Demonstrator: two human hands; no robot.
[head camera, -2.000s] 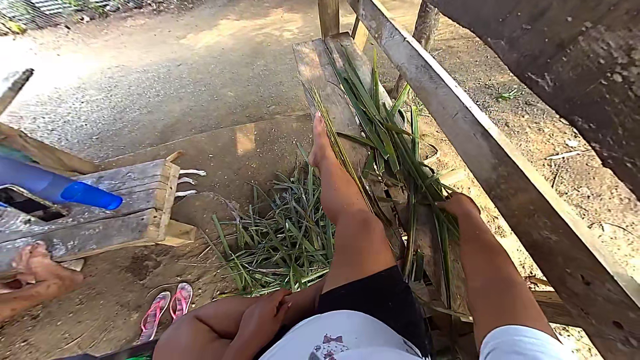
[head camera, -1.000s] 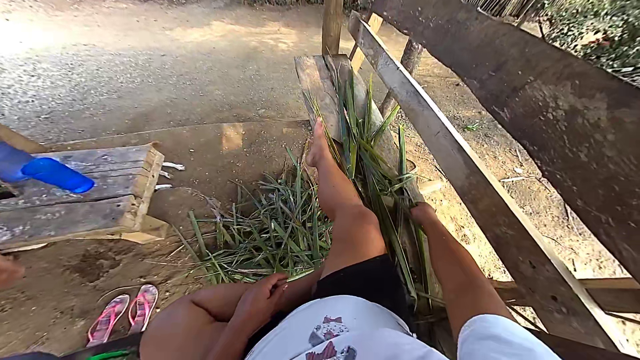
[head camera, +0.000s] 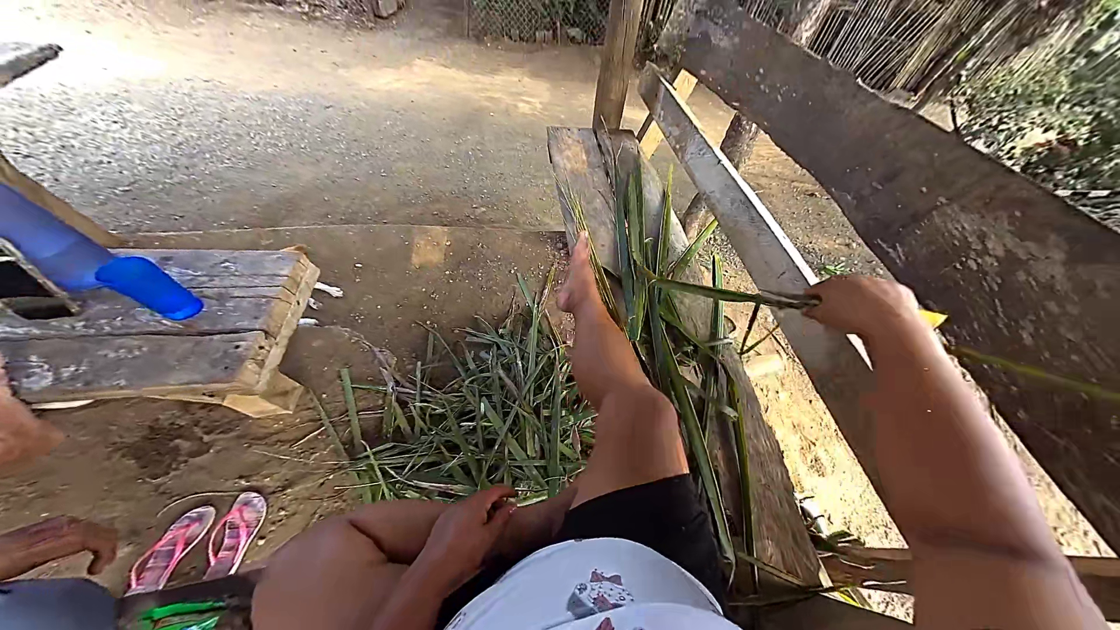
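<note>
My right hand (head camera: 862, 304) is raised beside the bench's back rail, closed around some long green leaf strips (head camera: 744, 291). One end of the strips reaches left over the leaves on the bench; a yellow-tipped piece and a thin stem stick out on the other side. More long green leaves (head camera: 637, 236) lie along the wooden bench (head camera: 577, 166), next to my outstretched leg. My left hand (head camera: 477, 525) rests in my lap by the folded leg, its fingers curled and partly in shadow; whether it holds anything is not visible.
Cut leaf strips (head camera: 490, 411) are heaped on the ground left of my leg. Pink flip-flops (head camera: 236, 529) lie lower left. A blue plastic container (head camera: 149, 287) is on a low wooden table (head camera: 175, 359). Another person's hand (head camera: 74, 538) shows at the left edge. Wooden rails (head camera: 752, 219) border the right.
My right hand has risen from the leaves on the bench, out to the right, with leaf strips in it. My left hand has stayed in my lap. The view has tilted up somewhat.
</note>
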